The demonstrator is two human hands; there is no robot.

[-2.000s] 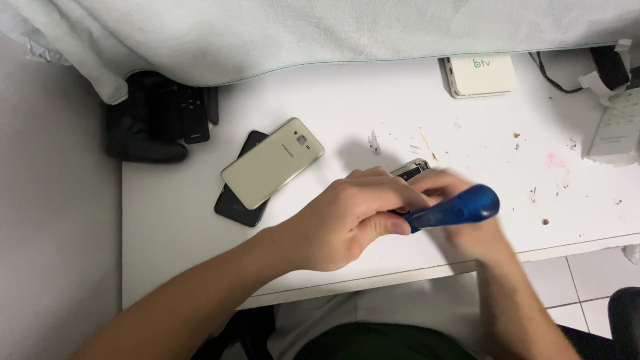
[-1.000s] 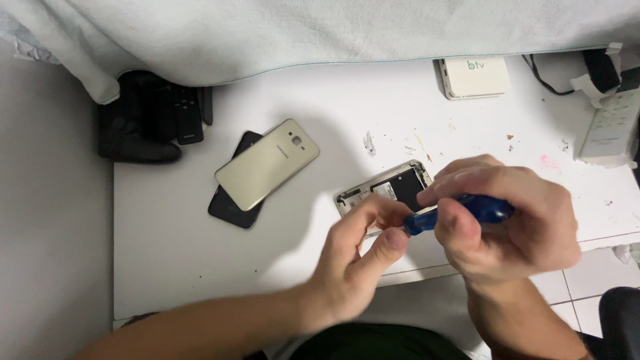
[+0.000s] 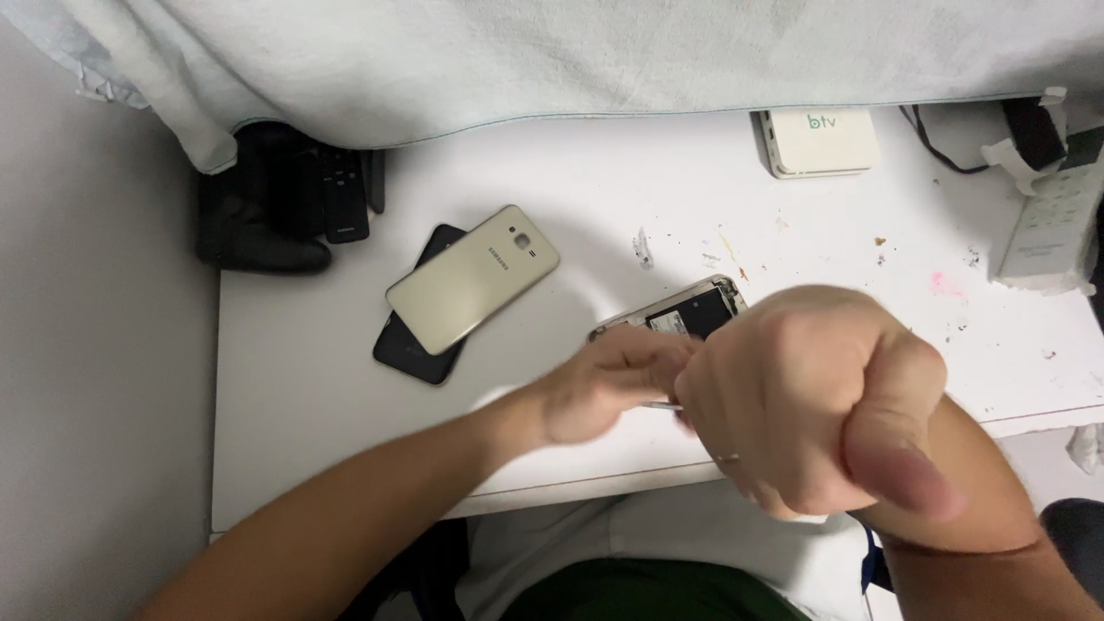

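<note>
An opened smartphone [image 3: 707, 312] lies on the white table, its black battery area and a white label showing; my hands cover its lower part. My right hand [image 3: 811, 405], a closed fist nearest the camera, hides the handle of the screwdriver. A thin metal shaft [image 3: 662, 405] shows between the hands. My left hand [image 3: 604, 384] is at the phone's near left side, fingertips against or just behind the right fist; what they hold is hidden. Left of them, a gold Samsung phone back cover [image 3: 474, 278] lies across a black phone or cover [image 3: 419, 352].
Black remote [image 3: 347, 197] and a dark glossy object [image 3: 259, 233] sit at the back left. A white TV box [image 3: 824, 147] stands under the hanging cloth [image 3: 552, 60]. A white remote [image 3: 1048, 224] and a black cable [image 3: 936, 151] are at right. The table's front edge [image 3: 586, 492] runs below my hands.
The blue screwdriver handle, visible in my right hand a second ago, is now hidden by the fist, which has come up closer to the camera. Two seconds ago my hands covered more of the opened phone.
</note>
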